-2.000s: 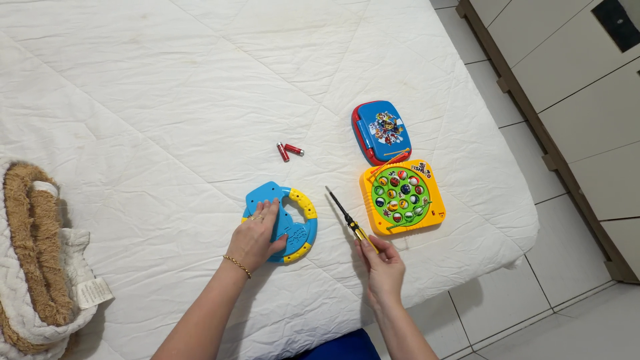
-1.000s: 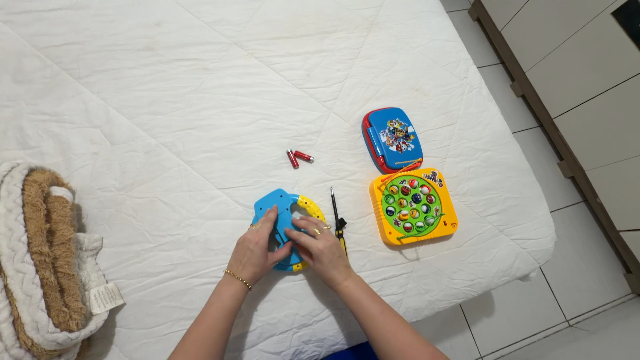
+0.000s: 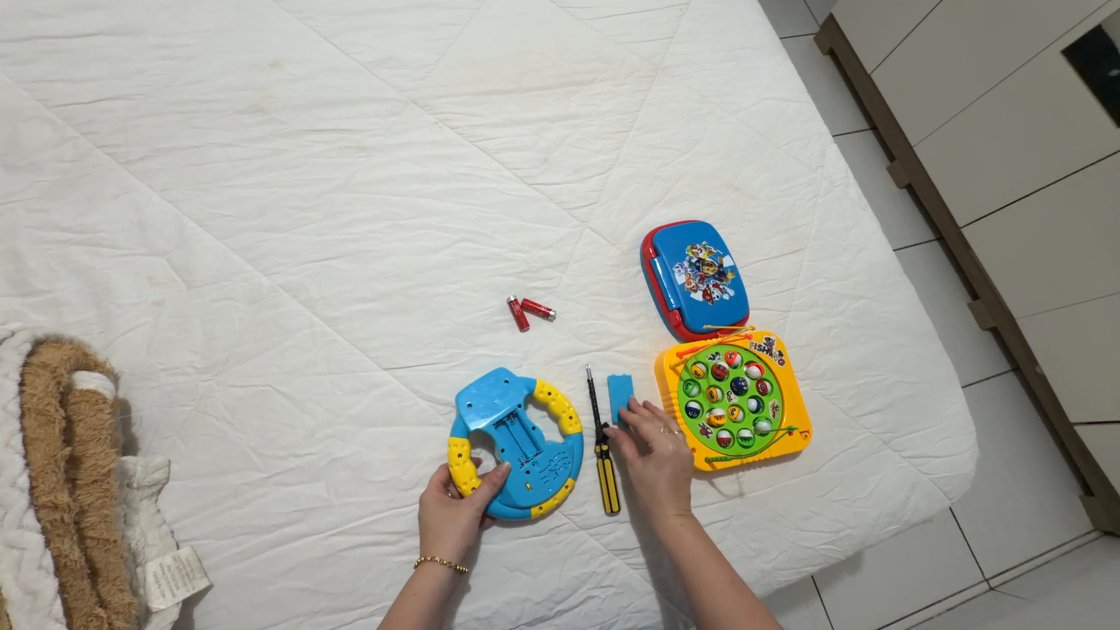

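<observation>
My left hand (image 3: 457,505) grips the lower left rim of a blue and yellow toy steering wheel (image 3: 547,459), which lies face down with its battery compartment (image 3: 520,439) uncovered. With its fingertips, my right hand (image 3: 652,446) touches a small blue plastic battery cover (image 3: 620,395) on the bed; whether the fingers pinch it I cannot tell. Between the wheel and the cover lies a screwdriver (image 3: 607,472) with a yellow and black handle, its tip pointing away from me. Two red batteries (image 3: 518,313) rest beyond the wheel.
At the right are a yellow toy fishing game (image 3: 794,420) and, touching its far edge, a blue and red case (image 3: 700,280). A brown and white fleecy blanket (image 3: 83,490) lies at the left on the white bedspread (image 3: 350,219). Cabinet drawers (image 3: 1032,192) stand beyond the bed's right edge.
Two seconds ago my right hand held the screwdriver, which now lies on the bed. The battery cover is off the wheel and beside the screwdriver. My left hand has moved to the wheel's rim.
</observation>
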